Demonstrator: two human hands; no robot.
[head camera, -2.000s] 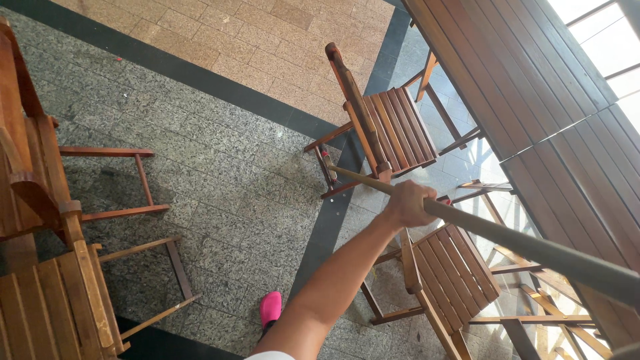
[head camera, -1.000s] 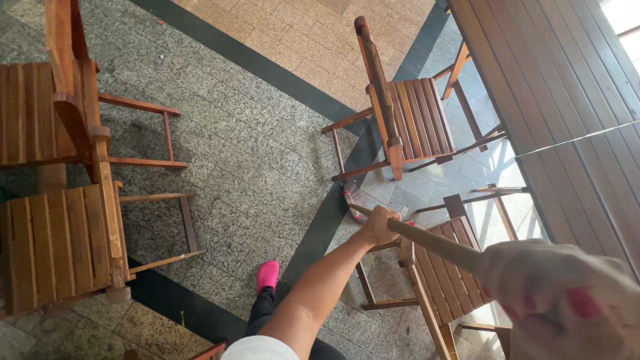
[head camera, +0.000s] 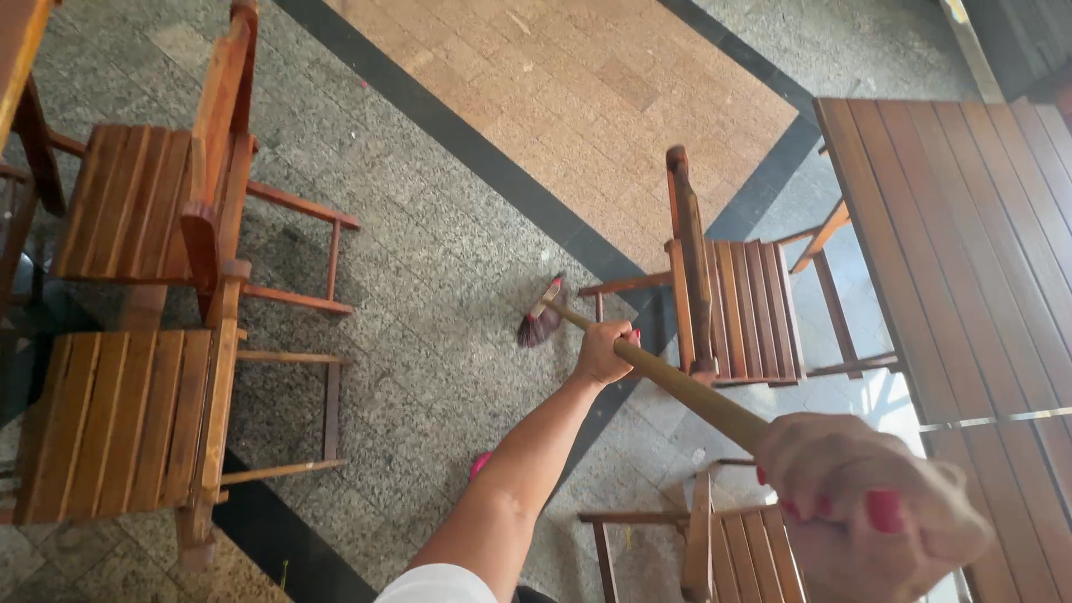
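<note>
A broom with dark bristles (head camera: 538, 325) touches the stone-tiled floor near the middle of the head view. Its long wooden handle (head camera: 699, 394) runs from there down to the lower right. My left hand (head camera: 609, 353) grips the handle partway along, with the arm stretched out. Closer to the camera, my right hand (head camera: 871, 502) is closed around the upper end of the handle and looks slightly blurred. Part of a pink shoe (head camera: 480, 464) shows beside my left forearm.
Slatted wooden chairs stand on the left (head camera: 126, 201), (head camera: 117, 419). A wooden chair (head camera: 754, 310) is just right of the broom, another (head camera: 741, 553) below it. A slatted wooden table (head camera: 963, 251) fills the right side. Dark bands cross the floor.
The broom head has come away from beside the right-hand chairs onto the open grey floor. My right hand, out of view in the oldest frame, is now on the handle.
</note>
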